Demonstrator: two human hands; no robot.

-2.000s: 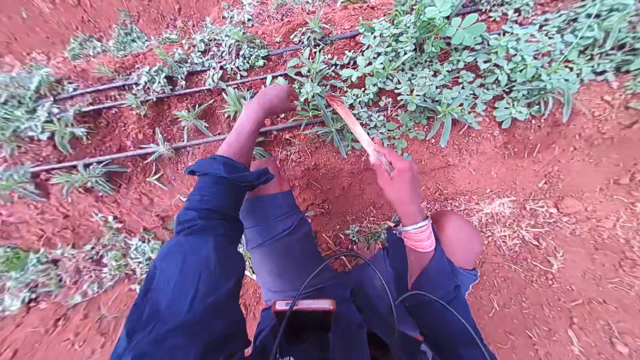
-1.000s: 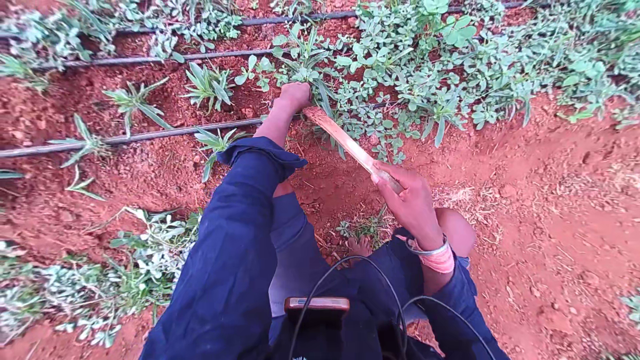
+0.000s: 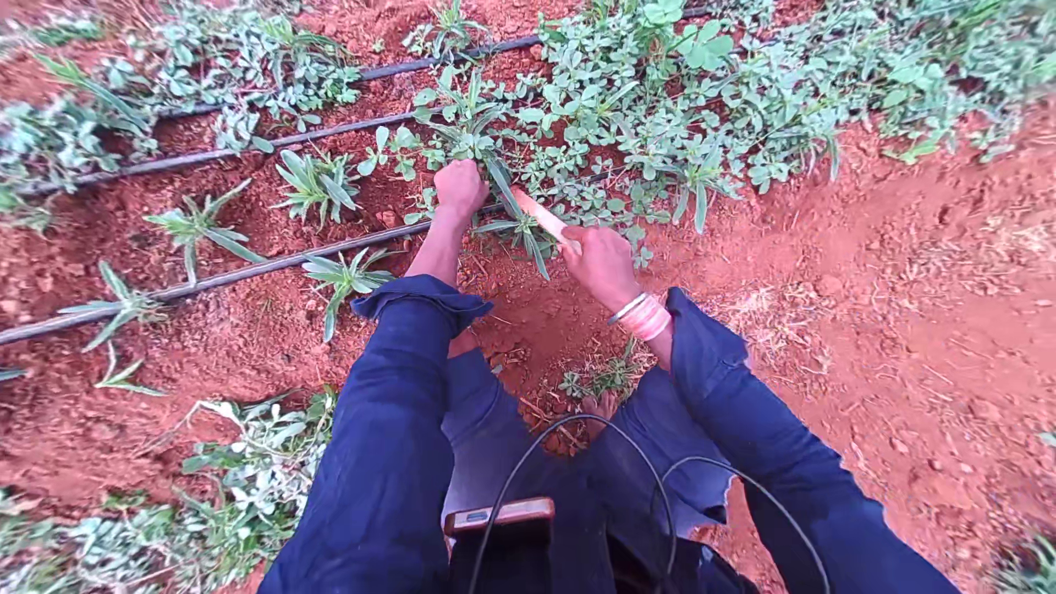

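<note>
My left hand [image 3: 460, 190] is closed low among green leafy weeds [image 3: 466, 124], just above the nearest black drip pipe; what its fingers grip is hidden. In my right hand [image 3: 604, 262] is the pale wooden handle [image 3: 540, 216] of a tool, slanting up and left to the leaves near my left hand. The tool's working end is hidden by leaves. A long-leaved plant [image 3: 524, 229] stands between my hands.
Black drip pipes [image 3: 206, 282] cross the red soil. Single long-leaved plants [image 3: 316, 183] grow at left, dense weeds [image 3: 726, 107] at upper right. Uprooted-looking weeds [image 3: 264, 462] lie lower left. A phone-like device [image 3: 499, 516] and a cable [image 3: 569, 419] are at my lap.
My right hand has moved closer to my left hand, and less of the wooden handle shows. My left hand stays closed among the weeds.
</note>
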